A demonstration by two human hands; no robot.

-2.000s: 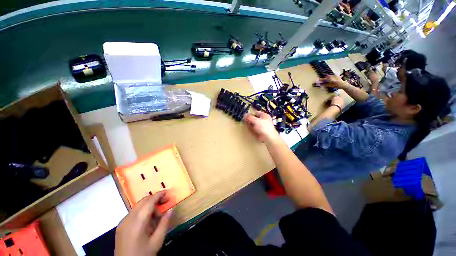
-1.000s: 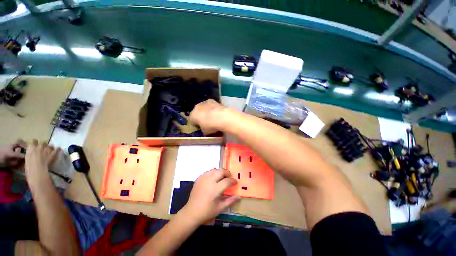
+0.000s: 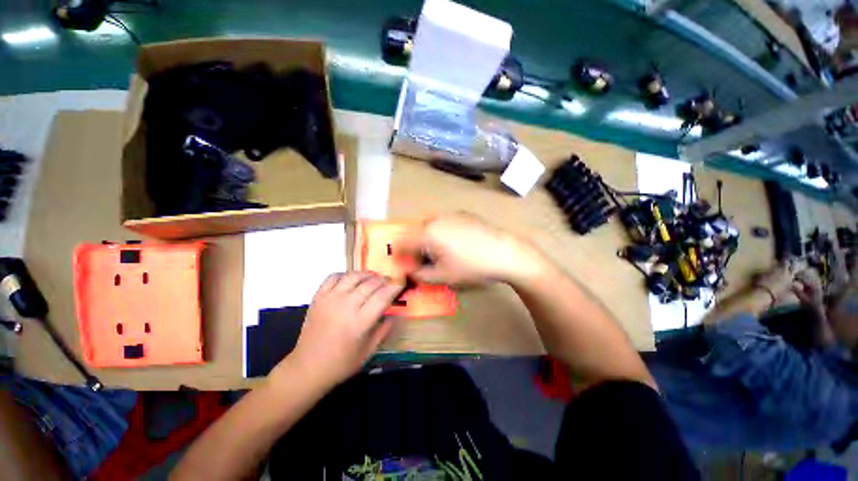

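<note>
My left hand point(image 3: 343, 315) and my right hand point(image 3: 466, 252) are together over the near orange fixture tray point(image 3: 437, 302). A small dark part point(image 3: 411, 280) shows between the fingertips of both hands; it is mostly hidden and blurred, so its shape cannot be told. The brown carton point(image 3: 235, 224) stands open behind and to the left, with black plastic housings point(image 3: 282, 113) in it. A white backing sheet with black stepped pads point(image 3: 275, 340) lies left of the near tray.
A second orange tray point(image 3: 136, 301) and a black electric screwdriver point(image 3: 26, 289) lie left. A white parts box point(image 3: 437, 117), a paper slip point(image 3: 522, 170), a row of black units point(image 3: 579, 194) and tangled motor-and-lead assemblies point(image 3: 673, 242) are at back right. People's arms show at right.
My right hand has left the carton and come to my left hand over the near orange tray. The view has shifted, so the carton and trays appear farther left.
</note>
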